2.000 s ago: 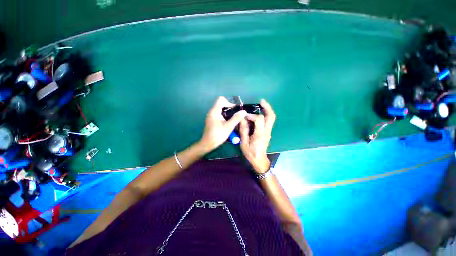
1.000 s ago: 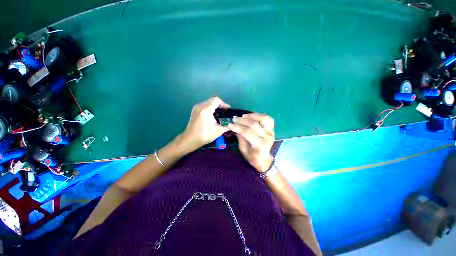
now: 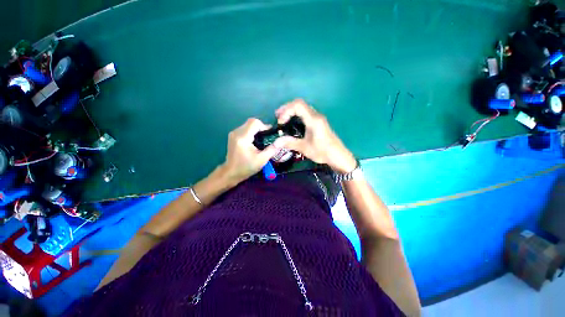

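A black plastic housing (image 3: 267, 137) is held between both hands near the bench's front edge. A silver-white disc (image 3: 283, 155) shows in the unit between the hands. A blue battery cell (image 3: 269, 171) hangs below it, near my left fingers. My left hand (image 3: 243, 148) grips the left side of the housing. My right hand (image 3: 315, 137) grips its right side, with the thumb over the middle. The fingers hide much of the unit's inside.
Part-assembled units with blue cylinders and loose wires lie piled at the left (image 3: 67, 164) and right (image 3: 503, 94) of the green bench (image 3: 204, 80). A red stool (image 3: 46, 266) and a cardboard box (image 3: 531, 257) stand on the blue floor.
My right hand has moved up and turned, with its fingers now at the housing's far side. The silver-white disc now shows. The housing is turned differently in my hands.
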